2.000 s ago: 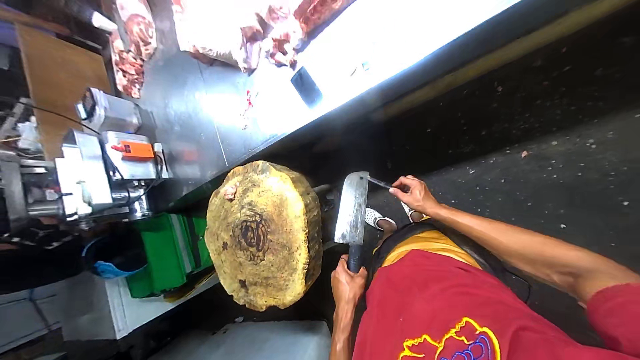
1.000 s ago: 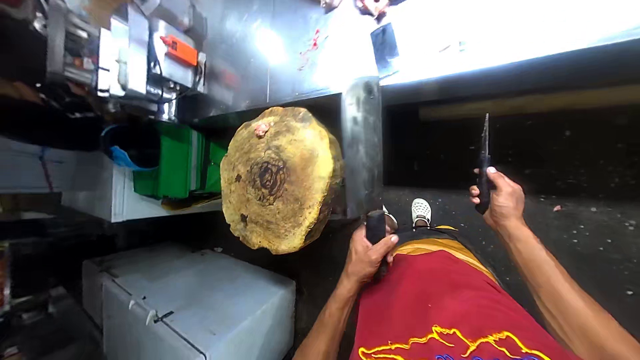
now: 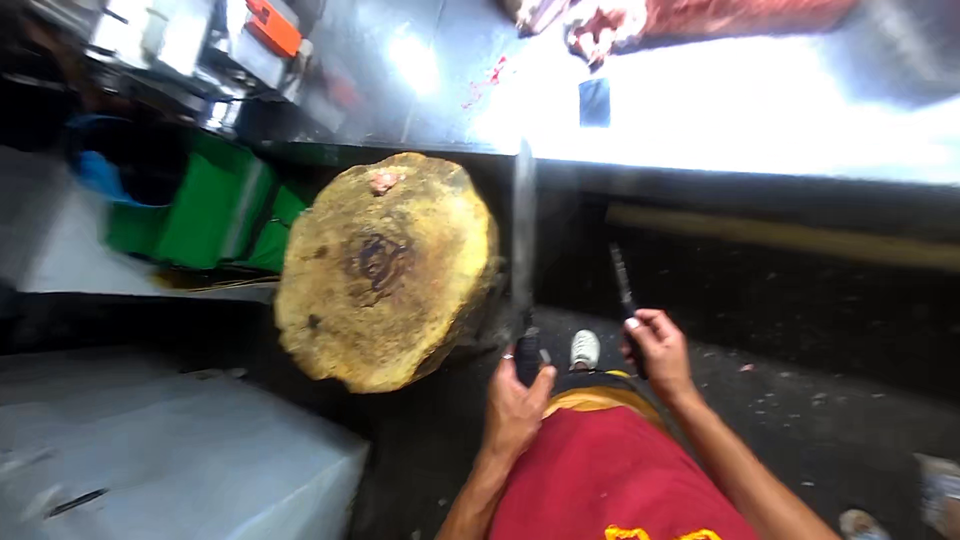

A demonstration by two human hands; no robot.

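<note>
My left hand [image 3: 519, 394] is closed on the black handle of a meat cleaver [image 3: 523, 232]; its blade points away from me, seen nearly edge-on and blurred. My right hand [image 3: 660, 351] grips a thin knife [image 3: 621, 274] by its dark handle, the narrow blade pointing up and slightly left. The two blades are apart. Left of the cleaver stands a round wooden chopping block [image 3: 382, 270], with a small scrap of meat [image 3: 384, 182] near its far edge.
Beyond lies a metal counter [image 3: 450, 112] with raw meat [image 3: 720, 19] and a dark flat object [image 3: 595, 103]. Green crates [image 3: 210, 202] and an orange object [image 3: 274, 28] are at left. A pale chest lid [image 3: 172, 450] fills the lower left. Another person's shoe [image 3: 861, 523] shows lower right.
Two seconds ago the thin knife was at the cleaver's tip; my hands have since moved apart, then somewhat closer again. The cleaver has turned from showing its broad face to nearly edge-on.
</note>
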